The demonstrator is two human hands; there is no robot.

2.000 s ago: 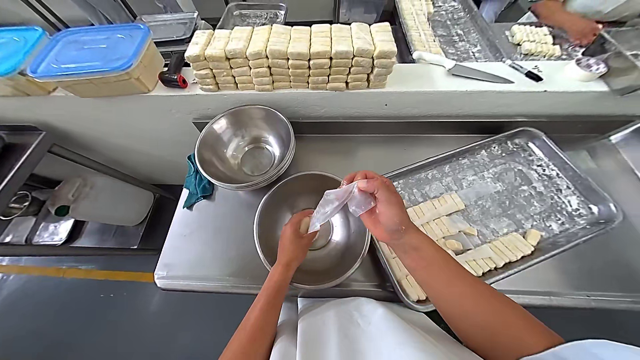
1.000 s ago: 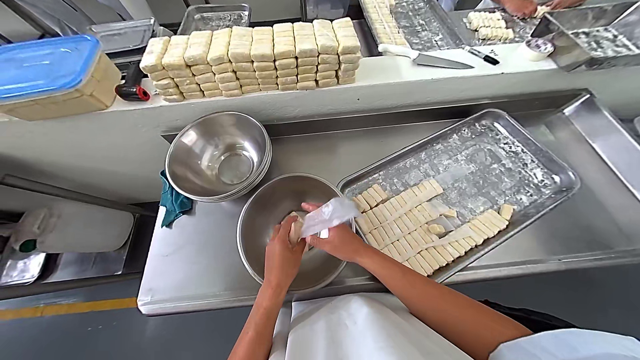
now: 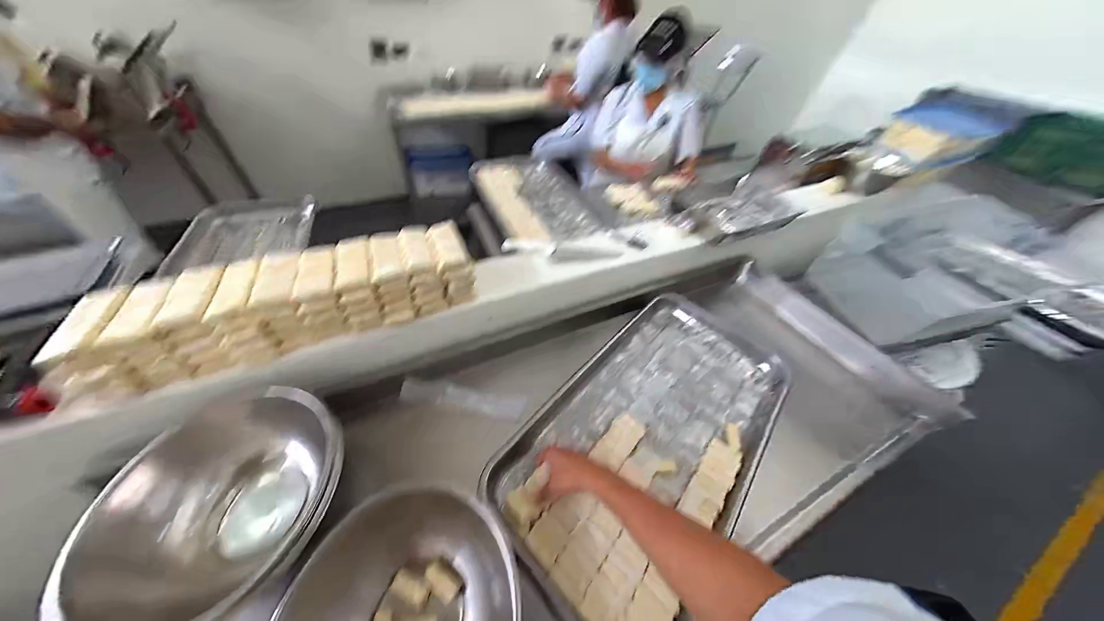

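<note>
My right hand point(image 3: 565, 473) reaches over the left side of a metal sheet tray point(image 3: 638, 336), its fingers on a pale piece point(image 3: 524, 500) at the end of the rows. Whether the fingers grip that piece is blurred. Rows of pale cut pieces, perhaps dough, point(image 3: 586, 552) cover the near part of the tray; the far part is dusted white. Left of the tray, a steel bowl point(image 3: 414, 517) contains several small pale pieces. My left hand is outside the view. A strip of translucent plastic point(image 3: 461, 398) lies on the steel table behind the bowl.
Nested steel bowls point(image 3: 190, 509) stand at the left. Stacked pale blocks point(image 3: 259, 302) line the white ledge point(image 3: 517, 306), where a knife point(image 3: 561, 250) lies. Beyond it, a masked person point(image 3: 647, 129) works beside another tray point(image 3: 535, 198). A raised steel edge point(image 3: 854, 345) borders the table's right side.
My right hand has left the bowl and is now at the tray. The translucent plastic, earlier in my hands, lies on the table. Pale pieces now show in the bowl. The view has swung right and upward.
</note>
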